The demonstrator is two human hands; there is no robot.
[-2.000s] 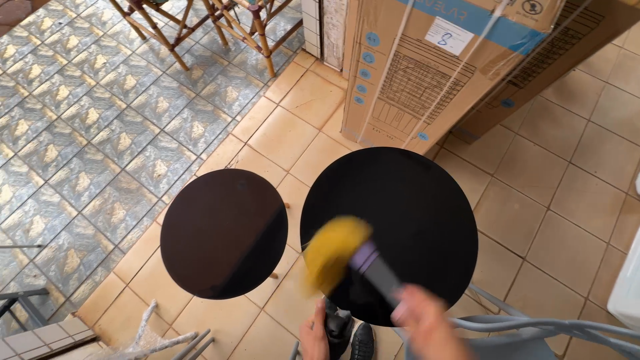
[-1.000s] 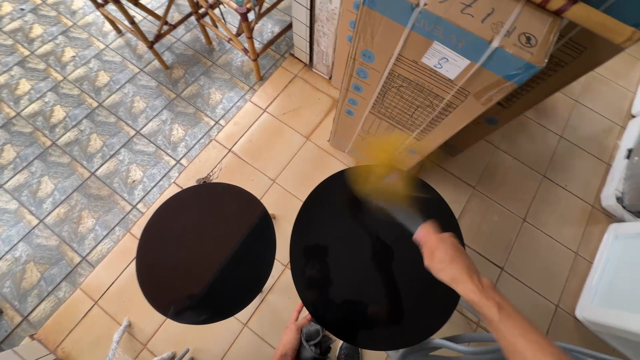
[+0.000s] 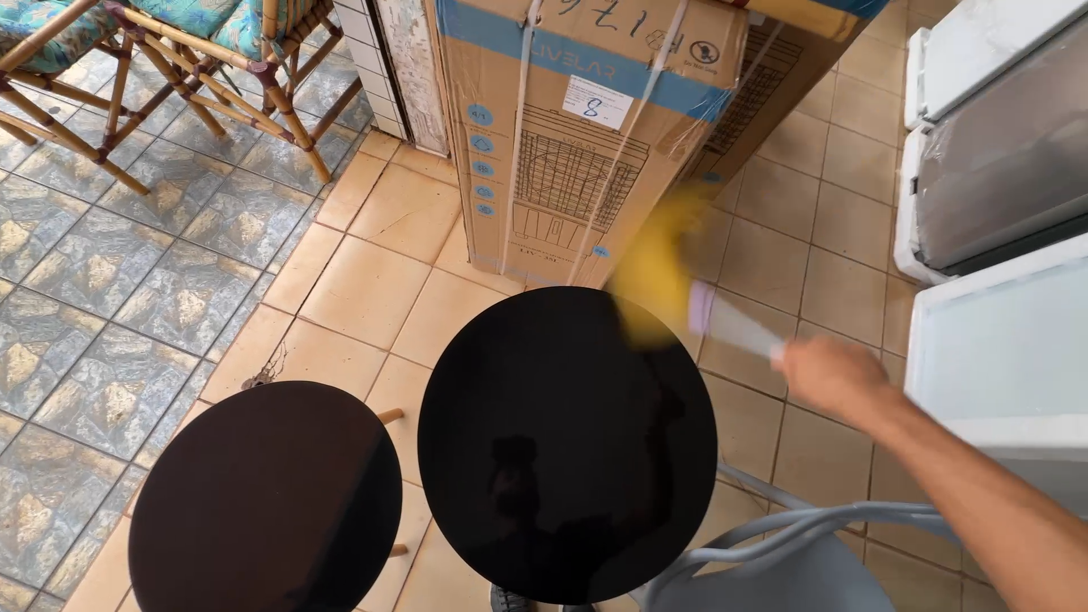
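My right hand (image 3: 833, 374) is closed around the pale handle of a yellow duster (image 3: 659, 272), whose blurred fluffy head hangs over the far right edge of a round glossy black tabletop (image 3: 561, 442). Whether the duster touches the top, I cannot tell. To the left stands a second, smaller round dark tabletop (image 3: 272, 501) with wooden legs. My left hand is out of view.
Strapped cardboard boxes (image 3: 552, 170) stand beyond the larger table. Bamboo chairs (image 3: 246, 68) are at the upper left. A grey chair (image 3: 782, 561) touches or nearly touches the table at lower right. White appliances (image 3: 994, 357) line the right side.
My right hand has moved with the duster from over the middle of the larger table to its far right edge. My left hand, low in the earlier frames, has left the view.
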